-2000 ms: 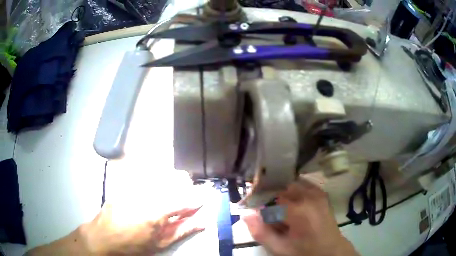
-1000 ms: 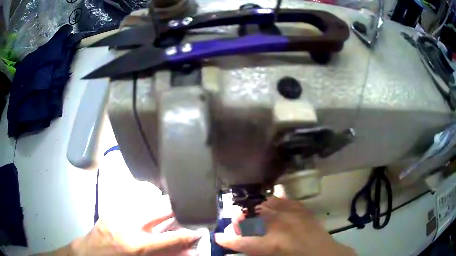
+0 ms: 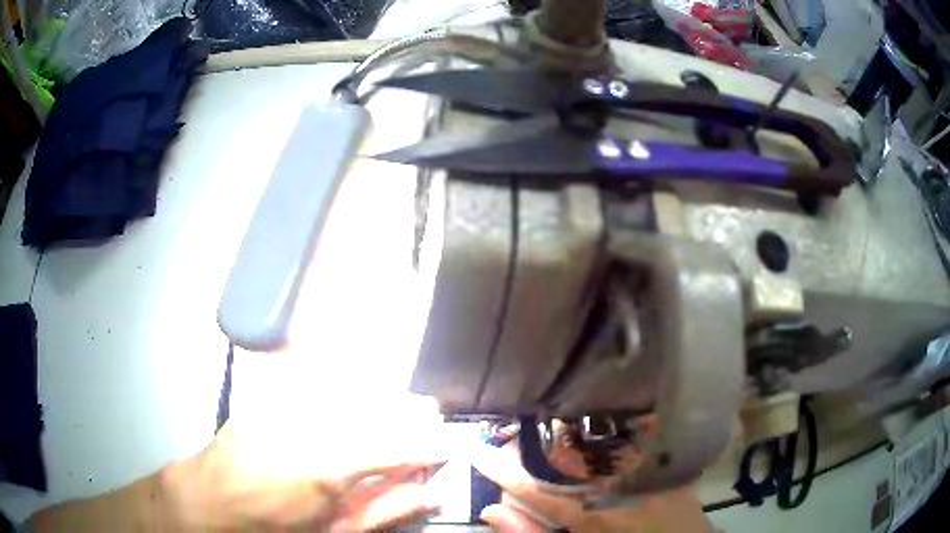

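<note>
A small piece with a white face [image 3: 452, 487] and a navy part [image 3: 484, 493] lies below the cream sewing machine head [image 3: 542, 281], partly washed out by glare. My left hand [image 3: 302, 484] has its fingertips at the piece's left edge. My right hand [image 3: 594, 510] has its fingers at the navy part, on the right. It is cut off by the bottom edge and partly hidden by the machine's rounded guard. Small metal parts of the needle area [image 3: 594, 427] show under the head. The needle tip and the piece's far edge cannot be made out.
Purple-handled thread snips [image 3: 625, 156] lie on the machine head. A pale-grey bar [image 3: 292, 229] stands left of it. A navy stack [image 3: 104, 146] and a navy piece [image 3: 21, 401] lie far left. Black-handled scissors [image 3: 776, 463] are right of the needle area. Plastic bags lie behind.
The camera view has shifted, so the machine sits further right. The navy strip seen long between my hands two seconds ago now shows only as a short dark part. Both hands stay at the piece.
</note>
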